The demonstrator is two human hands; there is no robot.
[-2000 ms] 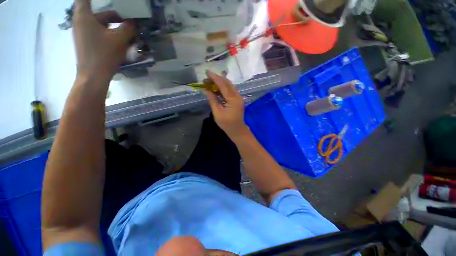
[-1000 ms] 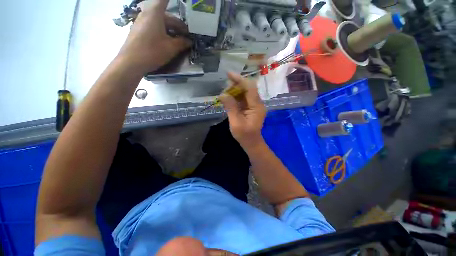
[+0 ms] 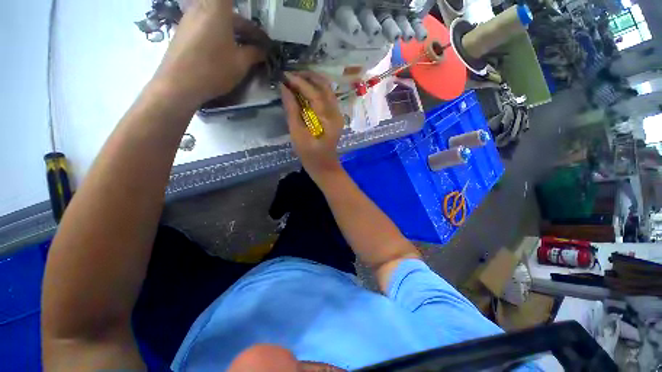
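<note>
The pale sewing machine head (image 3: 292, 20) stands at the top centre, with a row of round white tension knobs (image 3: 374, 24) to its right. My right hand (image 3: 313, 116) holds the short screwdriver by its yellow handle (image 3: 311, 120), its tip end up at the needle area, where the tip is hidden. My left hand (image 3: 210, 54) reaches in at the left of the needle area, fingers bent at the machine; whether it holds anything is hidden. The flat metal machine bed (image 3: 243, 102) lies below the hands.
A long black-and-yellow screwdriver (image 3: 57, 185) lies on the table at the left. Red-gripped tools (image 3: 368, 85) and a small parts tray (image 3: 403, 99) are right of the head. Beyond are an orange-red disc (image 3: 438, 73), thread cone (image 3: 497, 33), and blue crate (image 3: 406, 182) with spools and scissors (image 3: 455, 208).
My right hand has brought the short screwdriver from the table's front edge up to the needle area. My left hand stays at the machine. The camera view has shifted.
</note>
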